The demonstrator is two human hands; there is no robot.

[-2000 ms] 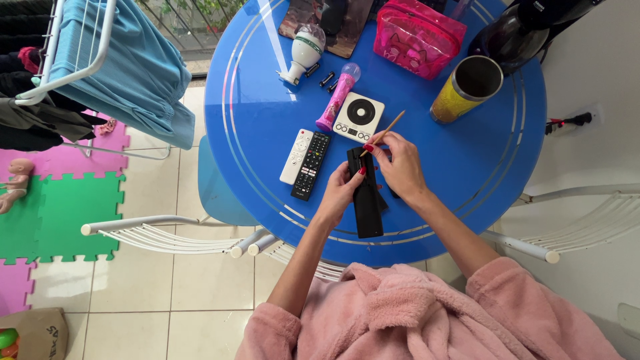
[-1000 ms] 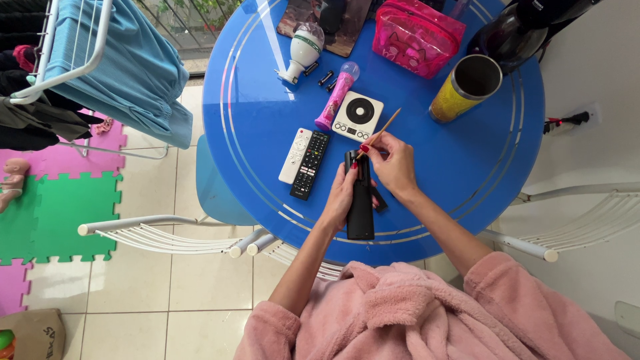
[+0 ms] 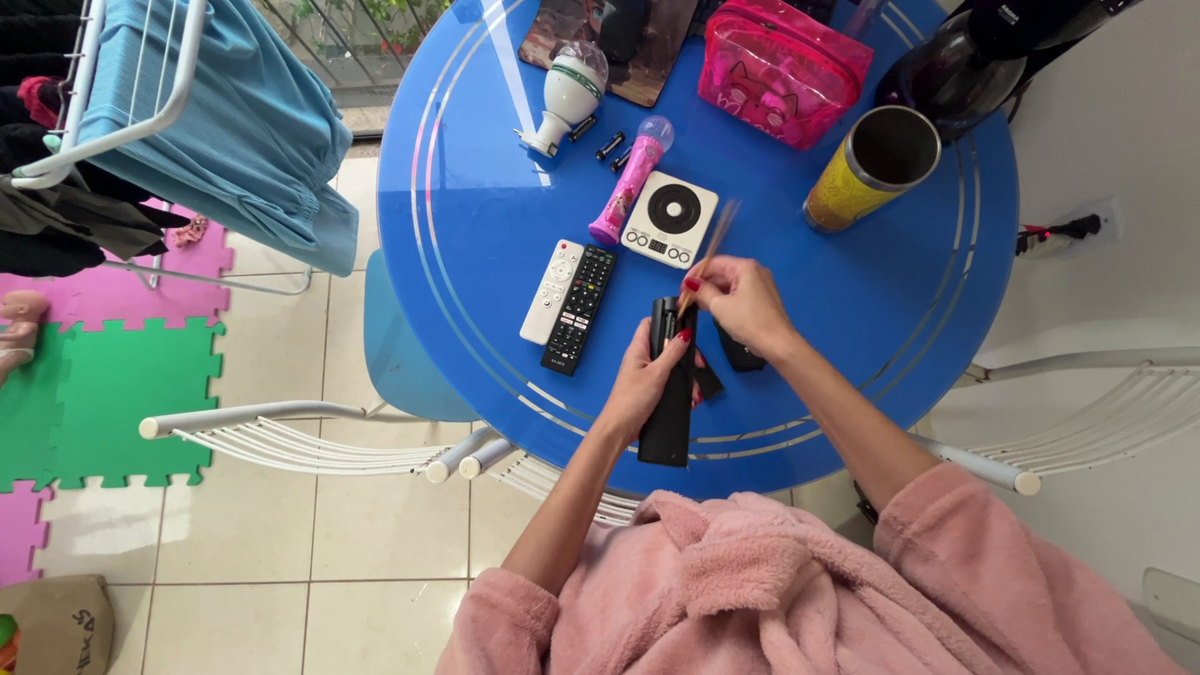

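My left hand [image 3: 647, 375] grips a black remote control [image 3: 667, 422], back side up, with its battery compartment uncovered at the top end. A small black piece [image 3: 708, 379], perhaps the cover, shows beside the fingers of that hand. Between the fingertips of my right hand [image 3: 741, 300] is a thin wooden stick [image 3: 720, 230], blurred at its upper end, its lower end at the battery compartment. A dark object [image 3: 738, 349] lies on the table partly under my right hand. Left of my hands, a white remote control [image 3: 551, 292] and a black one with many buttons [image 3: 578, 309] lie side by side.
On the round blue table [image 3: 844, 300] are a white device with a black dial [image 3: 670, 218], a pink toy microphone [image 3: 630, 183], loose batteries [image 3: 609, 145], a bulb-shaped lamp [image 3: 569, 94], a pink pouch [image 3: 783, 75] and a yellow tumbler [image 3: 848, 178]. White chairs [image 3: 309, 455] flank it.
The stick has stayed in my right hand near the end of the remote and its tilt has changed to more upright. My left hand still holds the remote.
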